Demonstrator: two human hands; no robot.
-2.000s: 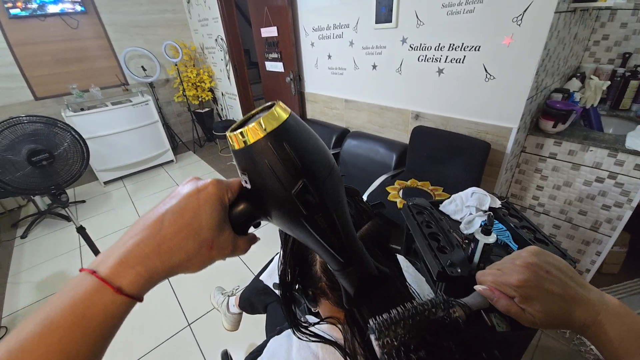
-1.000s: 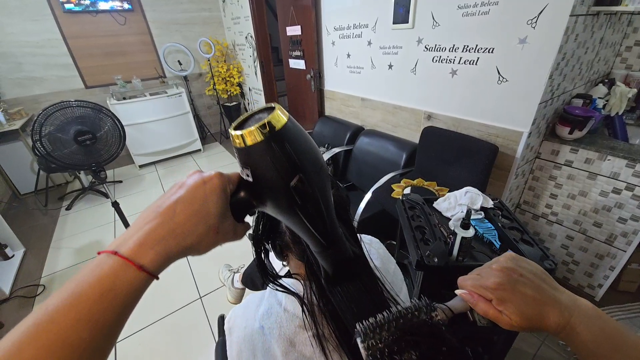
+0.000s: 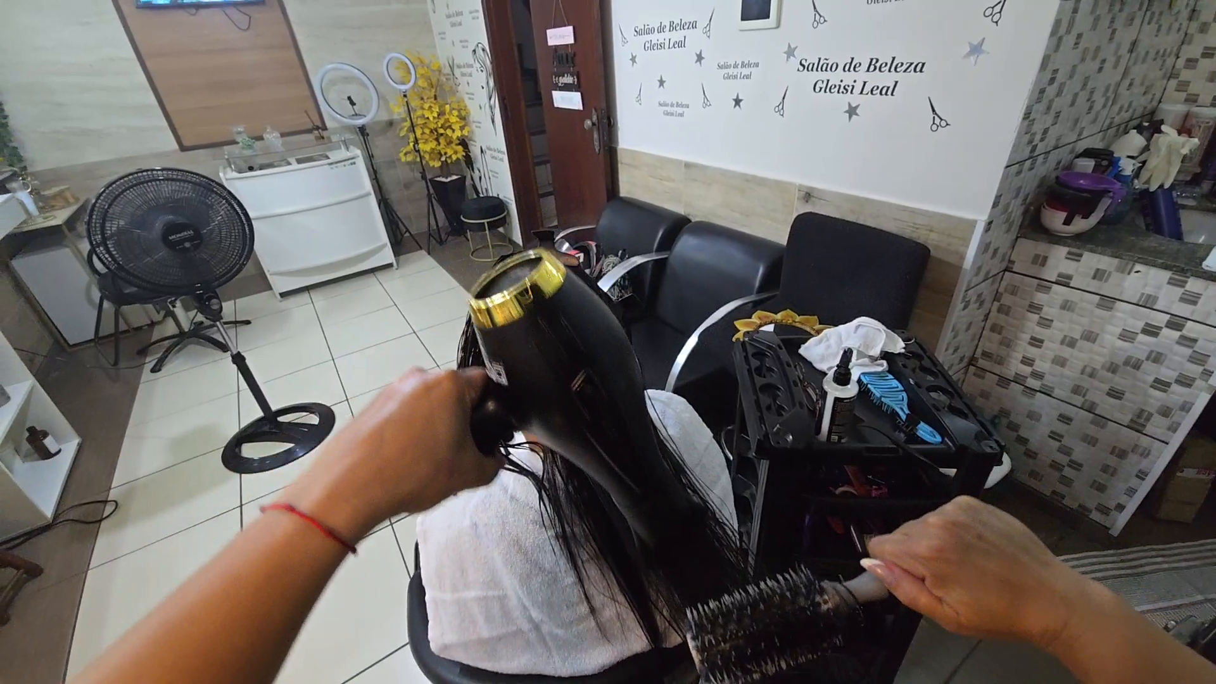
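My left hand [image 3: 418, 451] grips the handle of a black hair dryer [image 3: 579, 380] with a gold rear ring, its nozzle pointing down to the right. Around the nozzle hangs a seated person's long dark wet hair [image 3: 570, 513]. My right hand [image 3: 969, 570] holds the grey handle of a round hairbrush [image 3: 769, 622], whose bristles are at the lower part of the hair. A white towel [image 3: 513, 579] covers the person's shoulders and back. The dryer and hair hide most of the head.
To the right stands a black salon trolley [image 3: 760, 456] carrying a spray bottle [image 3: 838, 399], a blue vent brush [image 3: 893, 404] and a white cloth [image 3: 852, 344]. Black chairs [image 3: 727, 271] line the wall behind. A pedestal fan [image 3: 171, 233] stands at the left.
The seated person's towel-covered back has come further into view. The brush stays in my right hand at the hair, and the dryer remains in my left. The view has shifted.
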